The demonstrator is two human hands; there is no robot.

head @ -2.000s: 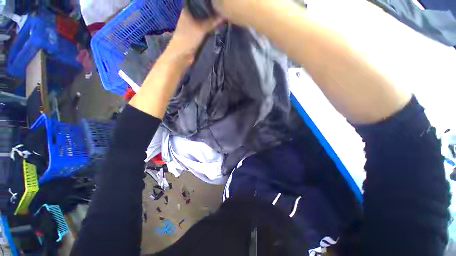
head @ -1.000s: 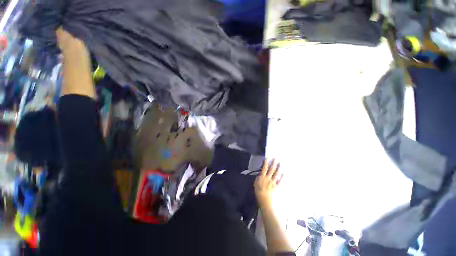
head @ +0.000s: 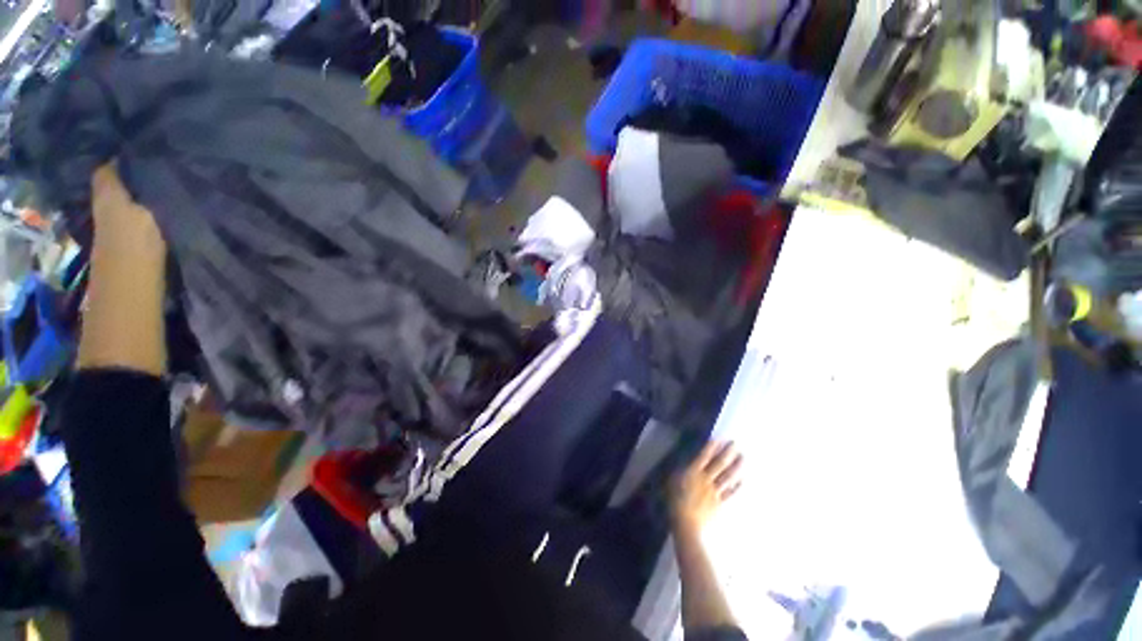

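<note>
My left hand (head: pixel 125 225) is raised at the upper left and grips a large bunch of dark grey cloth (head: pixel 326 213) by its top end; its fingers are mostly hidden by the cloth. The cloth hangs in folds towards my lap, its lower end near my knees. My right hand (head: pixel 708 482) rests on the near left edge of the white table (head: pixel 852 413), fingers apart, with nothing seen in it.
A blue crate (head: pixel 802 107) with dark cloth stands beyond the table edge. Another blue basket (head: pixel 461 113) is on the floor. A cardboard box (head: pixel 238 470) is below the cloth. Grey pieces (head: pixel 996 426) and navy fabric (head: pixel 1096 438) lie at right.
My left hand first swung the grey cloth from the front over to the left, then moved slightly further left and lower. My right hand came back to the table edge. The view has turned.
</note>
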